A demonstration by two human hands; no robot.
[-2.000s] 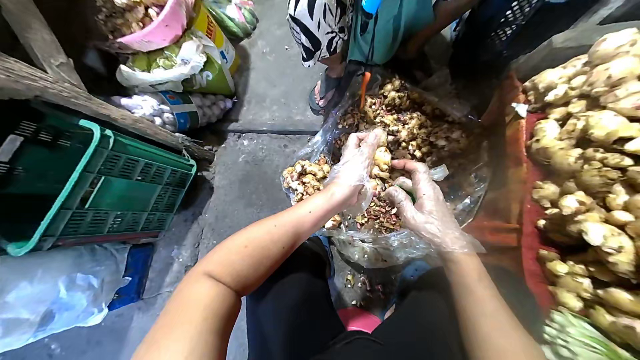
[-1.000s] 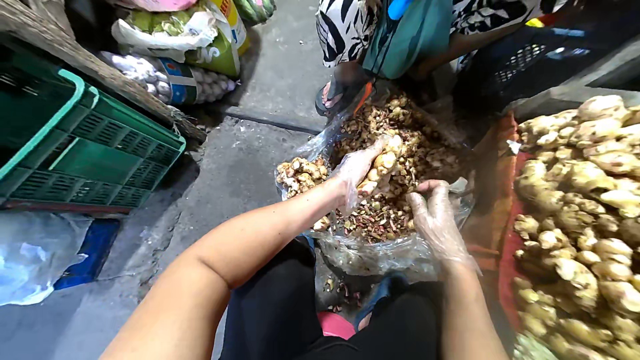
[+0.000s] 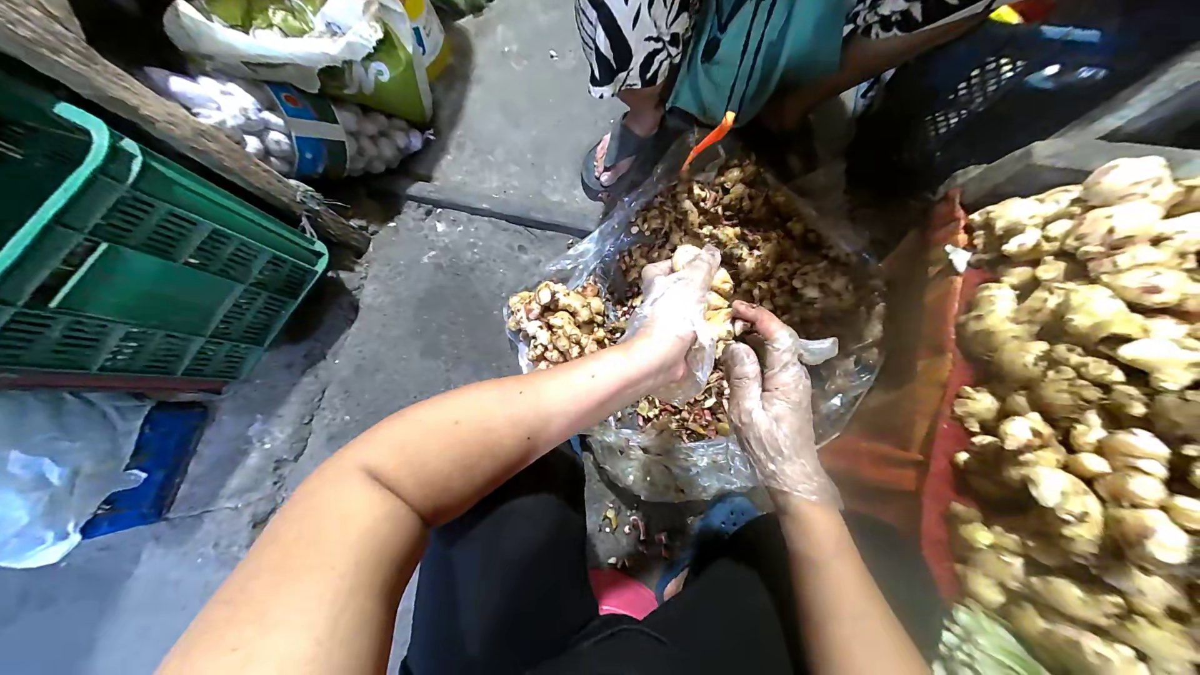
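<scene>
My left hand (image 3: 677,314), in a clear plastic glove, is closed around a pale knobbly ginger root (image 3: 720,305) above a clear plastic sheet or bag (image 3: 647,459). My right hand (image 3: 773,394), gloved the same way, has its thumb and fingertips at the root's right side; whether they grip it is hard to tell. Under both hands lies a heap of ginger pieces and reddish-brown scraps (image 3: 750,225). A smaller pile of pale ginger pieces (image 3: 560,322) sits at the left edge of the plastic.
Large ginger roots (image 3: 1106,375) are piled on a red cloth at right. Green plastic crates (image 3: 159,272) stand at left, beneath a wooden beam (image 3: 178,122). Mesh bags of garlic (image 3: 281,127) lie behind. Another person's sandaled foot (image 3: 614,159) is beyond the heap, near a dark crate (image 3: 975,94).
My right hand, apart from the root a second ago, has come up and left so that its fingers meet it. My left hand keeps hold of the root.
</scene>
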